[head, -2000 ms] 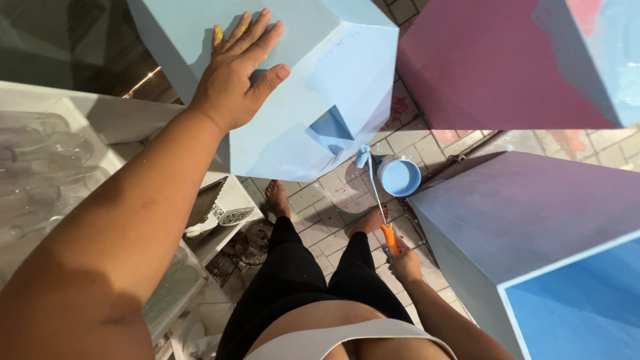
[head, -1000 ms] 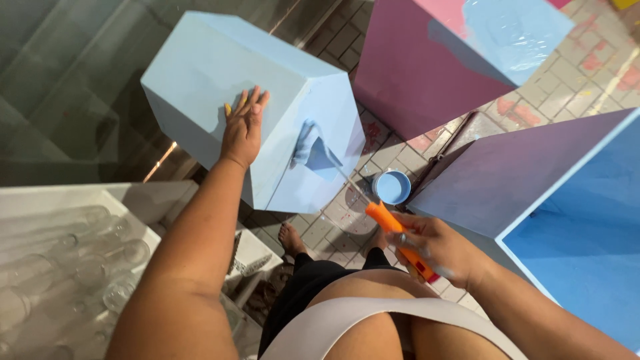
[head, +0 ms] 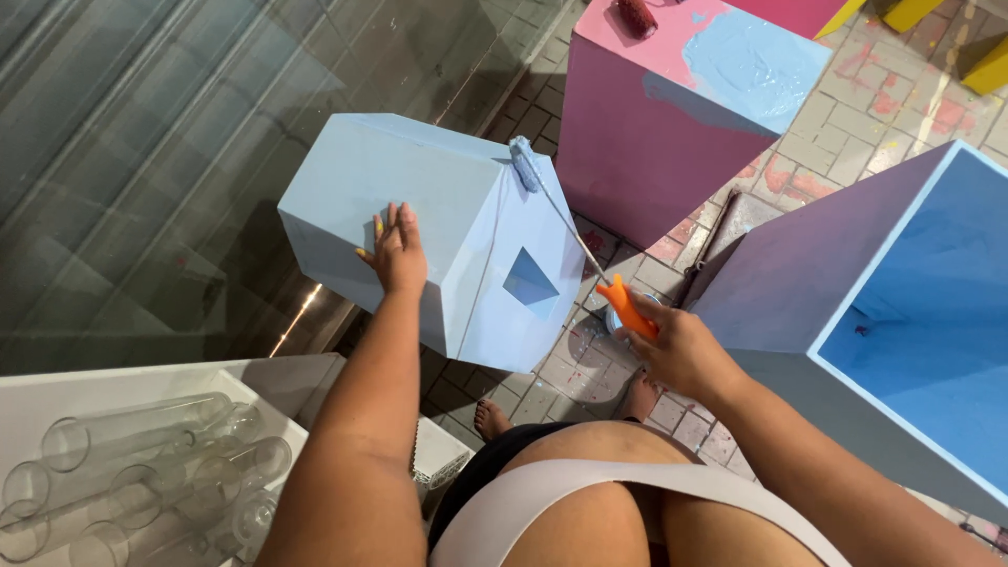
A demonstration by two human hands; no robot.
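Note:
My left hand [head: 398, 250] rests flat, fingers spread, on the top face of a light blue multi-sided box [head: 465, 181]; yellow paint marks some fingers. In my right hand [head: 669, 335] is the orange handle of a small paint roller [head: 526, 164]. The blue-coated roller lies at the upper corner of the box's end face, above a diamond-shaped opening [head: 531, 277]. Partly hidden behind my right hand, a paint container [head: 614, 319] stands on the tiled floor.
A pink box [head: 630, 142] with wet blue paint and a red roller [head: 636, 17] on top stands beyond. At right is a box with a blue inside [head: 929, 315]. Glass cylinders [head: 142, 429] fill a white crate [head: 102, 378] at lower left. Yellow pieces [head: 909, 12] lie at upper right.
From beside the container two seconds ago, the roller went to the opening, then up to the end face's upper corner. My left hand stays on the box. The view has shifted.

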